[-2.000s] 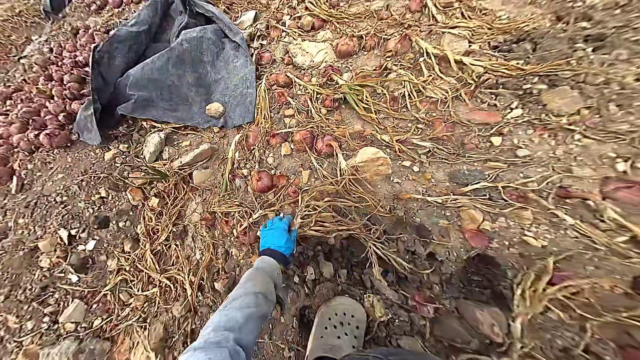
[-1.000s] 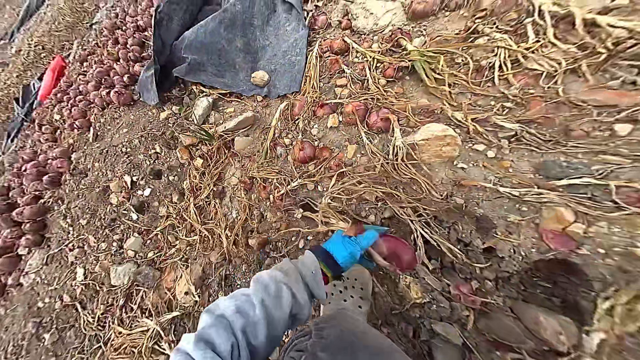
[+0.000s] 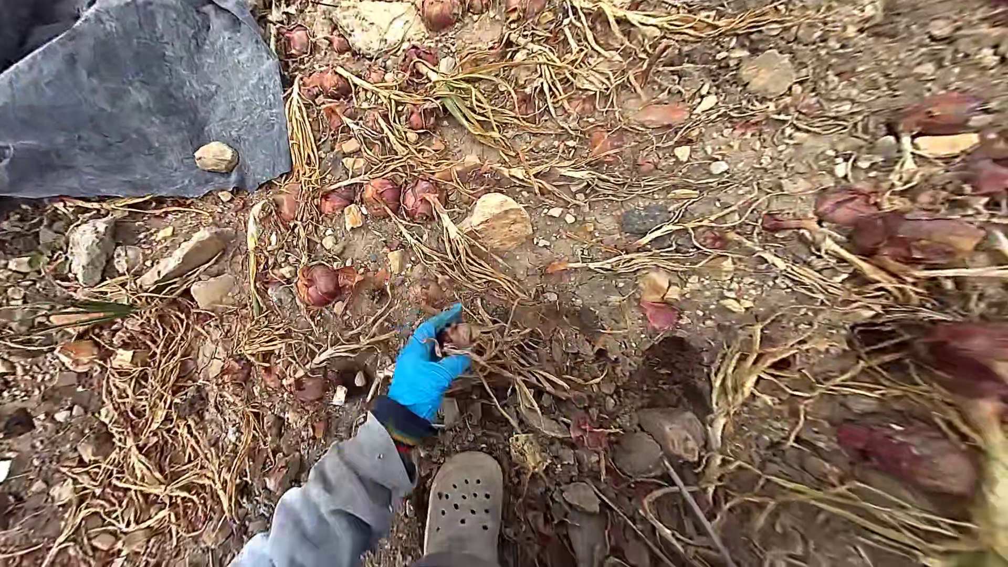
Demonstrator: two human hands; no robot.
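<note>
My left hand [image 3: 429,362], in a blue glove, is at the lower middle with thumb and fingers closed around what looks like a small onion [image 3: 458,337]. Dried onion stalks [image 3: 524,354] spread to the right of the fingers; the hand partly hides the bulb. Up and left of the hand lies a red onion [image 3: 318,285] on the soil. Two more red onions [image 3: 382,197] [image 3: 423,199] lie side by side farther up. My right hand is not in view. Large, blurred red onions [image 3: 972,354] with stalks appear at the right edge; what supports them cannot be told.
A dark grey cloth [image 3: 142,102] lies at the upper left with a stone [image 3: 216,157] on it. A pale rock [image 3: 498,222] lies above the hand. A clog with holes [image 3: 465,504] is below it. Dry stalks [image 3: 165,425] and stones cover the soil at left.
A second ago my left hand was beside the clog with a red bulb at its fingers. It is now farther up, closed around a small bulb among dried stalks. The view has shifted.
</note>
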